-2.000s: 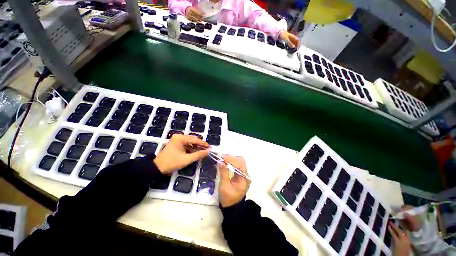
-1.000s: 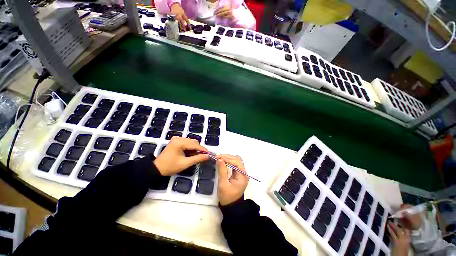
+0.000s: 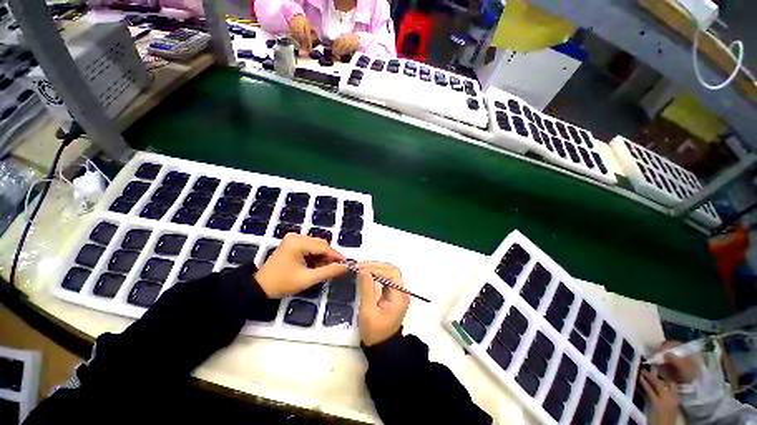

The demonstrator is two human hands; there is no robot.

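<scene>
My left hand (image 3: 300, 264) is above the right part of a white foam tray (image 3: 98, 212), thumb and fingertips pinched together on a tiny piece too small to name. My right hand (image 3: 381, 305) holds thin dark tweezers (image 3: 404, 290) like a pen, their tips meeting my left fingertips and their rear end pointing right. Black housings (image 3: 300, 312) fill the tray's pockets below; some are hidden under my hands and left sleeve.
A green conveyor belt (image 3: 398, 174) runs behind the tray. At right another angled foam tray (image 3: 456, 314) lies by a neighbour's hands (image 3: 664, 390). Beyond the belt are more trays (image 3: 407, 101) and a person in pink (image 3: 378, 25). A white plug (image 3: 86, 184) lies left.
My hands stay nearly in place, fingertips slightly lower; the tweezers' angle shifts a little. The person across the belt has drawn an arm back from the tray and moved left.
</scene>
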